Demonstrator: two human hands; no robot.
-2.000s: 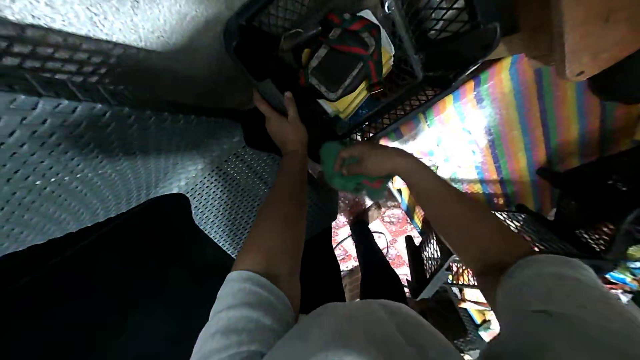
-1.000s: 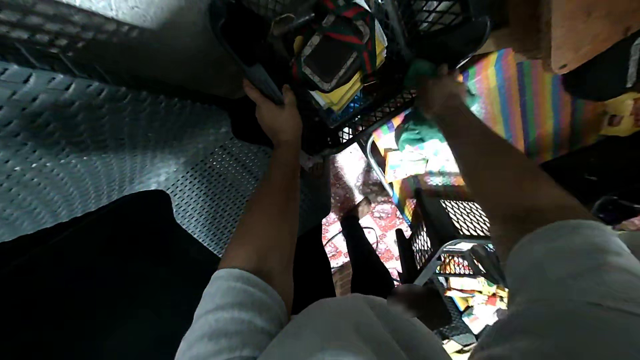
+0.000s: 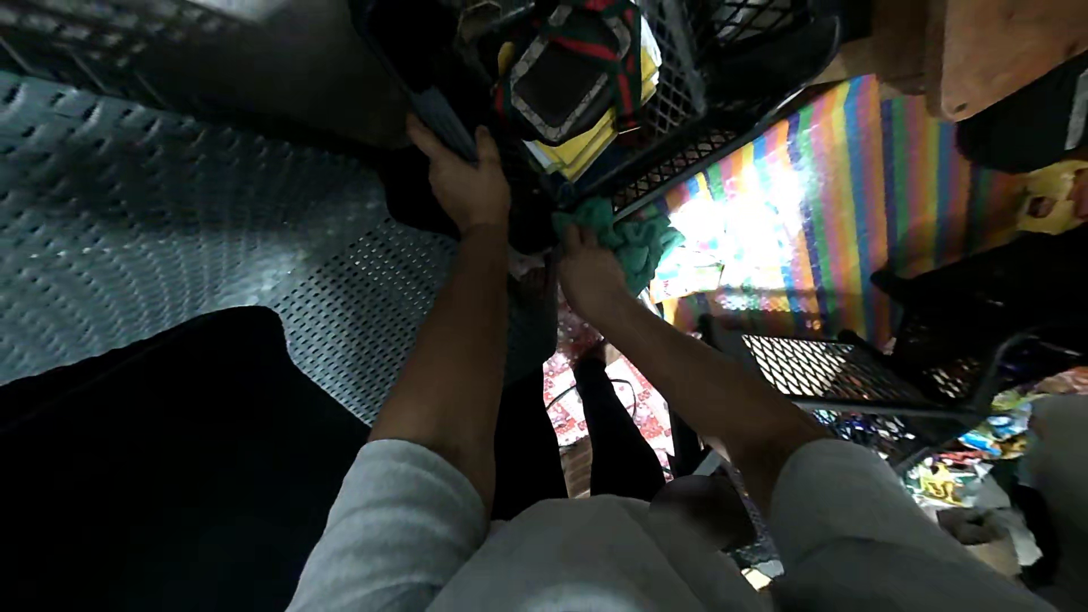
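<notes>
My left hand (image 3: 470,183) grips the dark edge of a black plastic crate (image 3: 671,161) near the top centre, thumb and fingers around it. A green cloth (image 3: 633,242) is bunched in my right hand (image 3: 586,268), against the crate's near corner. Inside the crate lie a black pouch (image 3: 565,85) with red and green straps and some yellow packets or papers (image 3: 586,149) under it; what exactly they are is unclear.
Grey perforated plastic (image 3: 170,221) fills the left side. A striped, shiny sheet (image 3: 850,187) hangs or lies at right, below a wooden piece (image 3: 1003,51). Black mesh crates (image 3: 816,374) stand at lower right, with colourful packets (image 3: 943,480) near them. Patterned red and white floor (image 3: 637,395) shows below.
My right hand, with the green cloth, has gone from the crate's right end back to its near corner, close to my left hand. The left hand still grips the edge.
</notes>
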